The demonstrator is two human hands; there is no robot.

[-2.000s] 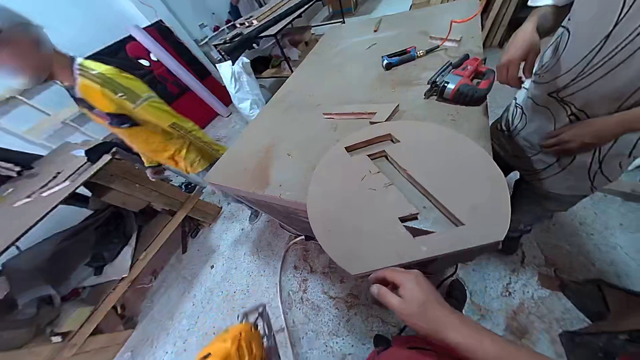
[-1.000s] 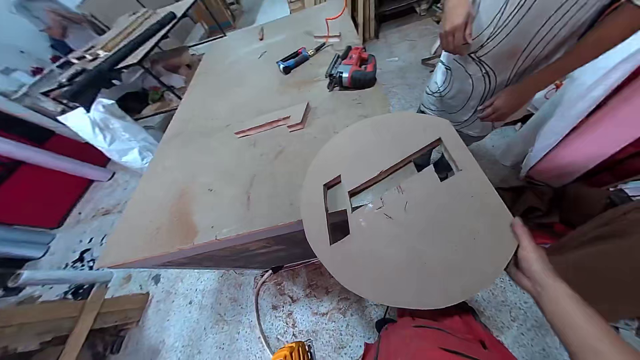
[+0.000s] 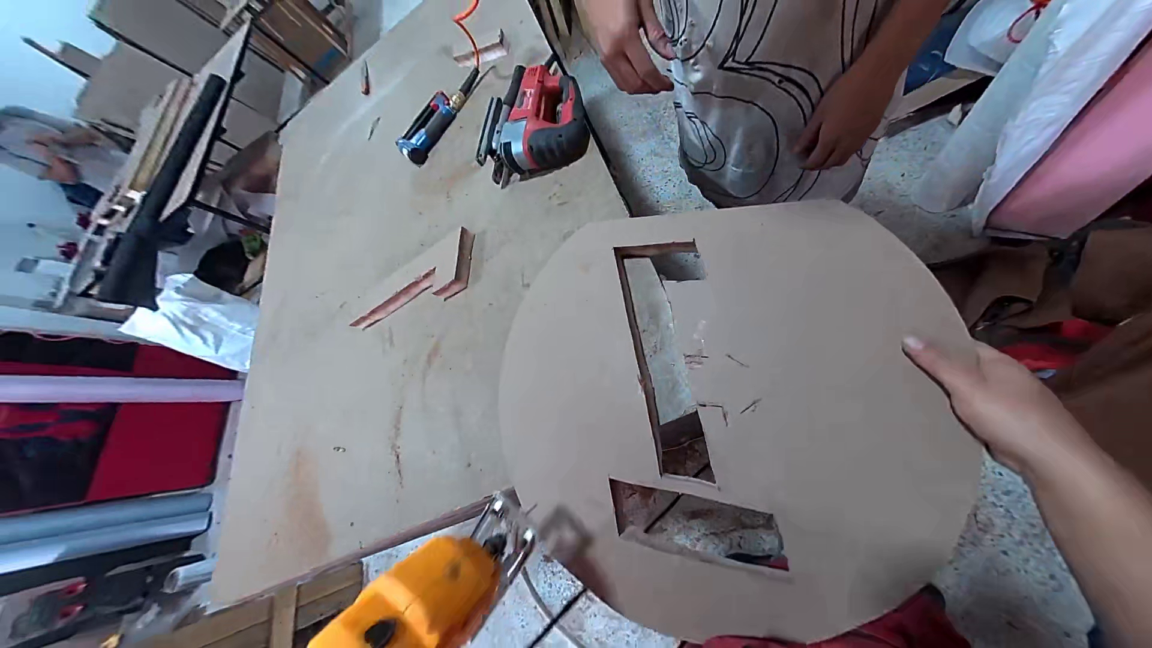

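My right hand [image 3: 999, 405] grips the right edge of a large round fibreboard panel [image 3: 837, 432], its thumb on top. The panel has angular cut-outs and lies partly over the table corner, partly over the floor. At the bottom, a yellow jigsaw [image 3: 432, 589] has its metal shoe close to the panel's lower left edge; my left hand is not visible. An L-shaped offcut [image 3: 423, 274] lies on the table left of the panel.
On the wooden table [image 3: 333, 387] lie a red and black jigsaw [image 3: 535, 121] and a blue air blow gun [image 3: 432, 121] with an orange hose. A co-worker [image 3: 765, 99] stands beyond the panel. Rolls of material [image 3: 1071, 153] stand at the right.
The round panel has turned, so its cut-outs point another way. My right hand has gone from its near edge to its right edge. The yellow jigsaw has come up beside the panel.
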